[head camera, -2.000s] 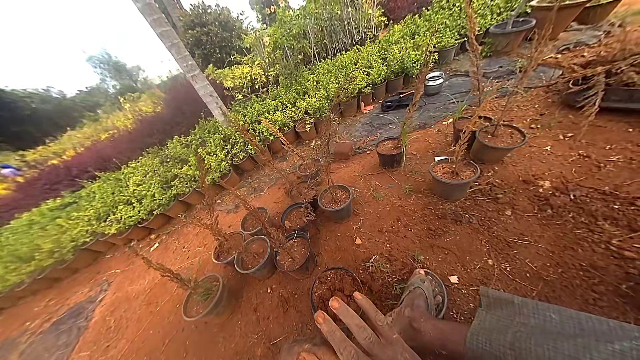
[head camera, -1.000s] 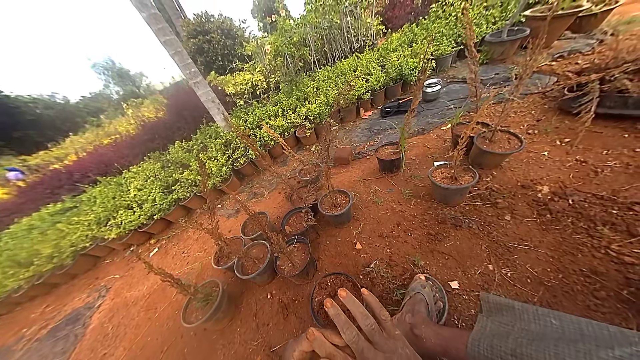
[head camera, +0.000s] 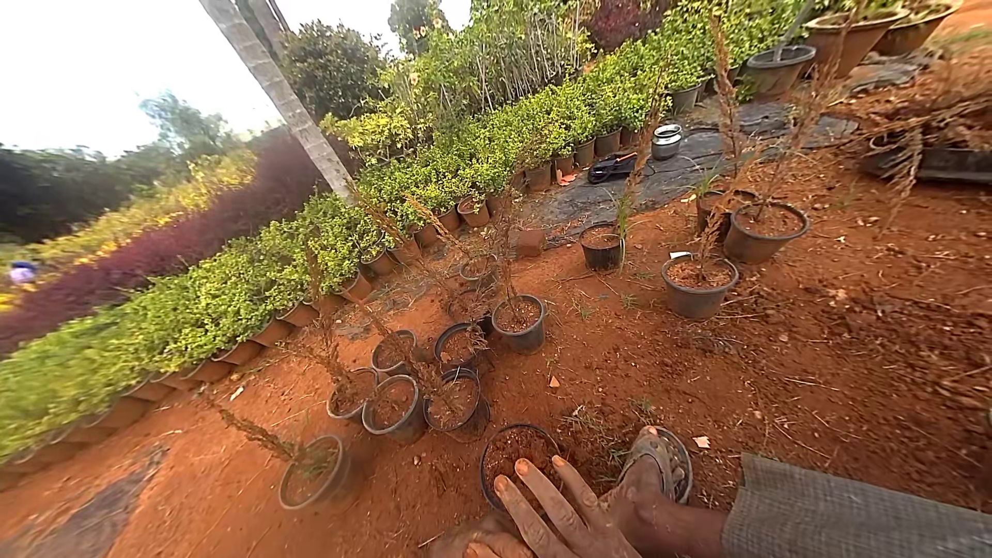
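A round black plastic pot (head camera: 518, 443) filled with red soil stands on the ground at the bottom centre, beside a sandalled foot (head camera: 655, 473). Over its near edge my right hand (head camera: 559, 515) lies palm down with fingers spread, soil on the fingertips, holding nothing visible. My left hand (head camera: 492, 539) is low at the frame's bottom edge, beside the pot's near left side and partly cut off; whether it holds anything cannot be told.
Several pots with dry brown plants (head camera: 394, 407) cluster ahead and left; another pot (head camera: 700, 287) stands right. Beyond are a brick (head camera: 531, 242), a metal vessel (head camera: 666, 142) on black sheeting (head camera: 573, 203), and a long row of leafy potted plants (head camera: 271, 260).
My left hand shows more at the bottom edge one second ago than two seconds ago, and sits lower now. My right hand stays over the pot's near edge.
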